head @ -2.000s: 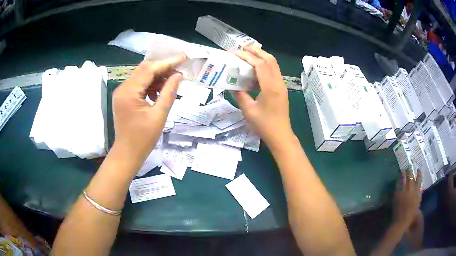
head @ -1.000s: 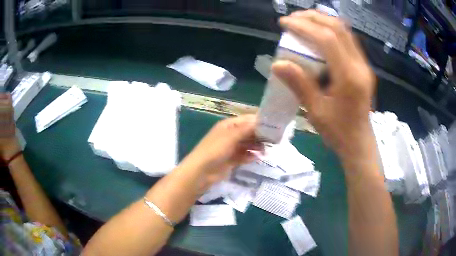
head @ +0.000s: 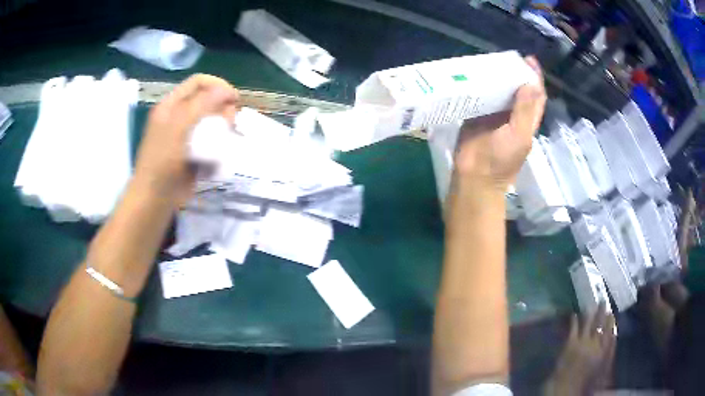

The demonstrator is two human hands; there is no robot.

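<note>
My right hand [head: 502, 139] grips a long white printed carton [head: 456, 89] by its far right end, above the bench. The carton lies nearly level. Its left end is open, with a white flap hanging there. My left hand [head: 182, 135] is to the left, apart from the carton, closed around a small blurred white item [head: 213, 144]; what it is cannot be told. A loose heap of white leaflets [head: 294, 232] lies between and below my hands. Two single leaflets lie in front of the heap.
A stack of white sleeved items [head: 81, 147] stands at left. A loose sleeved item [head: 161, 48] and a carton with an open end [head: 282, 46] lie on the far dark strip. Rows of cartons [head: 611, 170] lean at right. Another person's hand [head: 584, 352] is at the lower right.
The carton has turned from upright to nearly level, its open end now facing left. My left hand has left it and moved left, now holding a white item. The view has shifted right.
</note>
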